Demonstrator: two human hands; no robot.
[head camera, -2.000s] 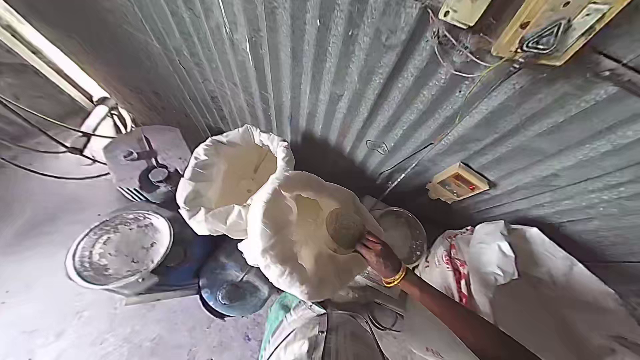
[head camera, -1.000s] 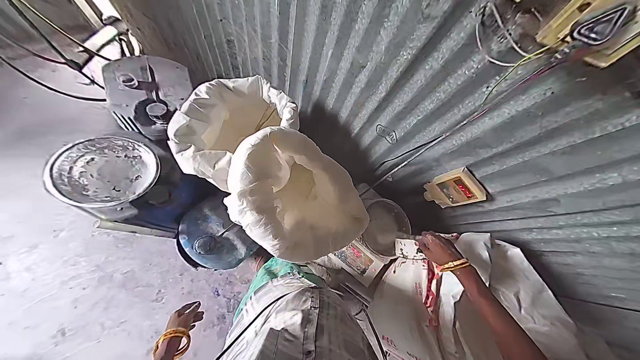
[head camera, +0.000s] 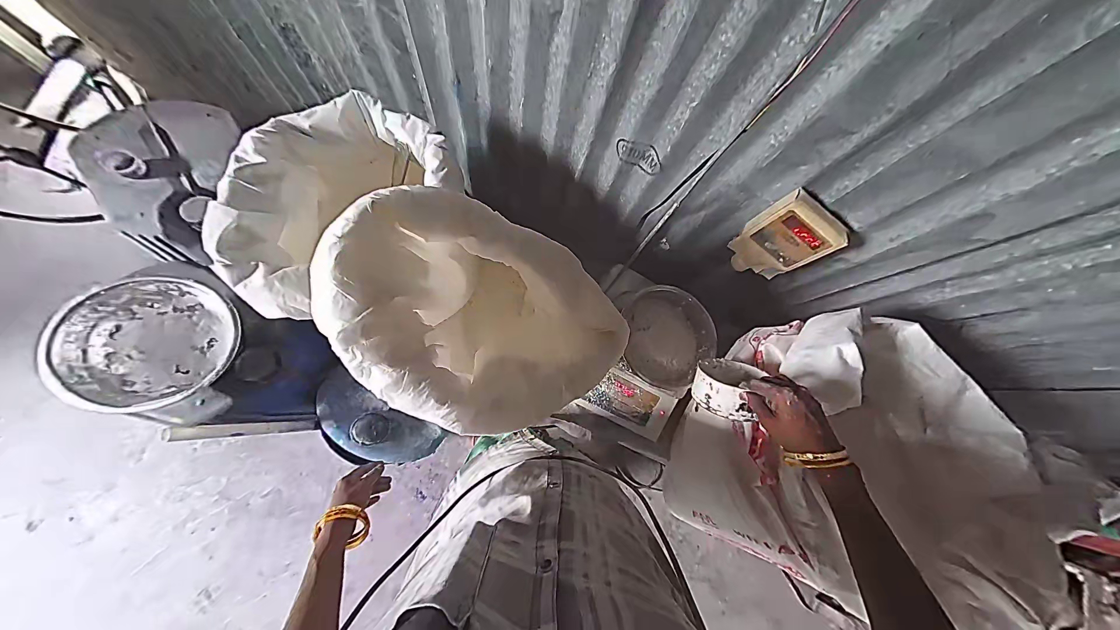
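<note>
My right hand (head camera: 792, 416) grips a white cup-like scoop (head camera: 724, 389) by its side, above a white woven sack with red marks (head camera: 752, 516). Left of the scoop, a round metal pan (head camera: 667, 337) rests on a weighing scale with a lit red display (head camera: 626, 398). A large open white sack (head camera: 402, 385) with its rim rolled out stands left of the scale and holds pale contents, perhaps flour. Another such sack (head camera: 262, 210) stands behind it. My left hand (head camera: 361, 484) hangs empty, fingers apart, just below a blue lidded container (head camera: 376, 424).
A round metal basin dusted with white powder (head camera: 140, 344) stands at the left, beside a grey machine part (head camera: 157, 166). A corrugated metal wall (head camera: 560, 105) runs behind, carrying a small display box (head camera: 792, 234). A dark cable (head camera: 420, 538) crosses the front of my shirt.
My right hand has moved with the scoop from over the open front sack to the right, above the red-marked sack. My left hand has come into view at the lower left. The view has shifted closer.
</note>
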